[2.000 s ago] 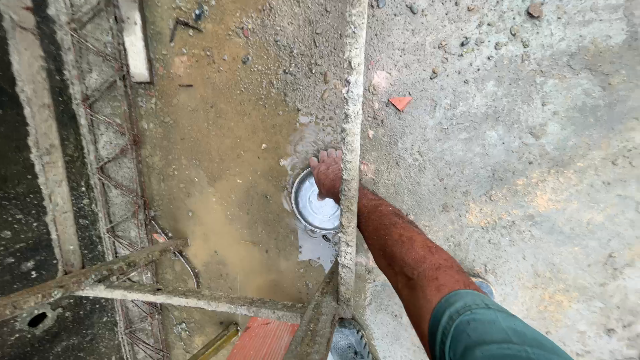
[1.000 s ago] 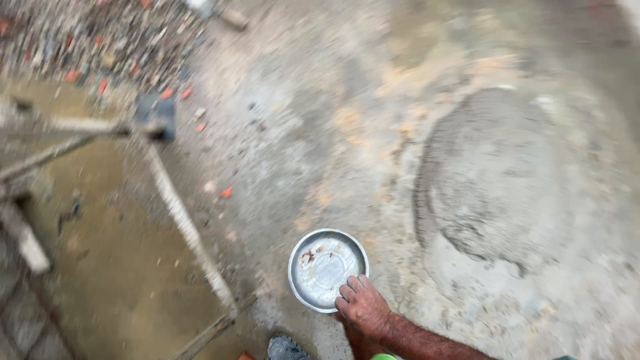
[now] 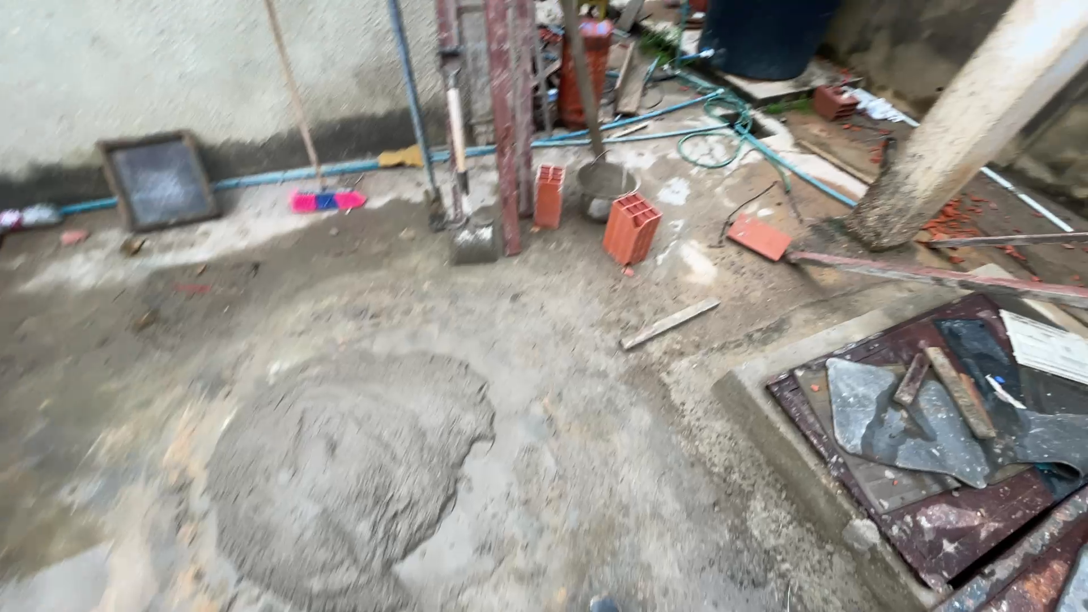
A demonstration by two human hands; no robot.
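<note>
Neither my left hand nor my right hand is in the picture. A broad mound of wet grey mortar (image 3: 348, 476) lies on the concrete floor at the lower left. Beyond it a shovel (image 3: 473, 241) stands with its blade down, beside a tool with a blue handle (image 3: 410, 93). A bucket (image 3: 605, 183) with a pole leaning in or behind it stands between two hollow clay bricks, one (image 3: 631, 229) nearer on the right and one (image 3: 549, 196) on the left. The round metal pan is not in view.
A framed screen (image 3: 161, 181) and a pink broom (image 3: 327, 201) rest by the wall. A short wooden strip (image 3: 670, 324) lies mid-floor. On the right are a raised edge with dark panels (image 3: 952, 527), a leaning post (image 3: 960, 119) and a green hose (image 3: 718, 140).
The view has swung up and across the yard. A hand was at the round metal pan's rim in the earlier frames; hand and pan are now both out of view.
</note>
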